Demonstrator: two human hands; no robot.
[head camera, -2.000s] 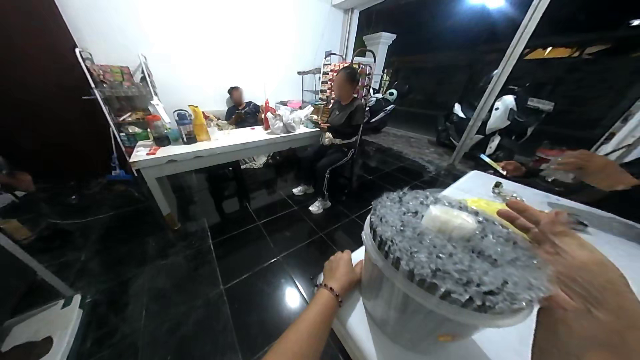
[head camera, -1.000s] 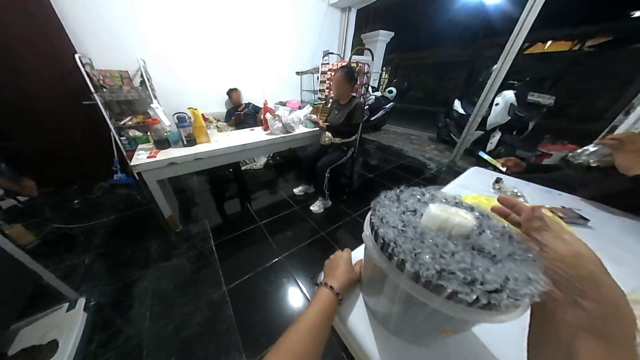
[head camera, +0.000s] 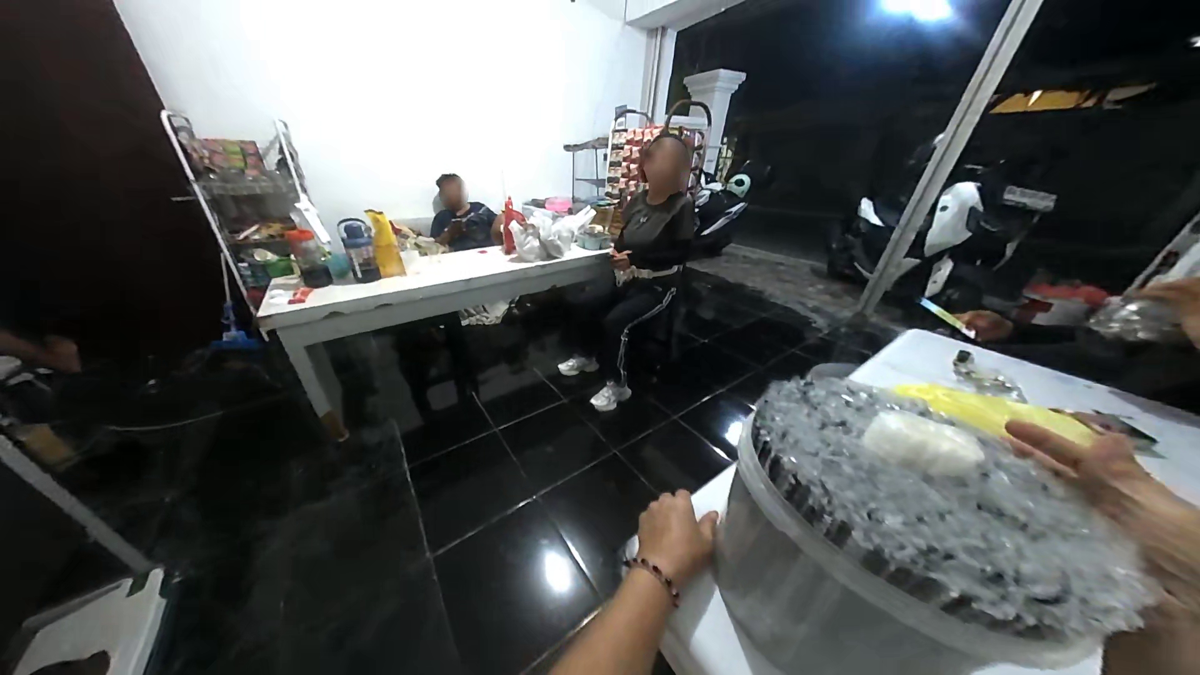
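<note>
A large translucent plastic tub (head camera: 806, 572) stands on the white table (head camera: 689, 614) in front of me. It is filled to the top with many upright, plastic-wrapped items (head camera: 966, 525), whose clear film ends form a crinkled layer. A white wrapped bundle (head camera: 923, 444) lies on top of them. My left hand (head camera: 675, 534), with a beaded bracelet at the wrist, rests at the table edge against the tub's left side; its fingers are curled and partly hidden. My right hand (head camera: 1116, 497), somewhat blurred, is at the right side of the wrapped tops, fingers extended. A yellow plastic bag (head camera: 994, 410) lies behind the tub.
A person's hand (head camera: 989, 325) holds a phone at the right; another hand (head camera: 1177, 300) is near clear plastic. Two people sit by a long white table (head camera: 450, 292) bearing bottles and bags. Racks stand behind it. Motorcycles (head camera: 947, 220) are parked outside. A white plastic object is at lower left.
At the far right, the other person's hand and the clear plastic have shifted. My right hand has moved slightly at the tub; my left hand stays in place.
</note>
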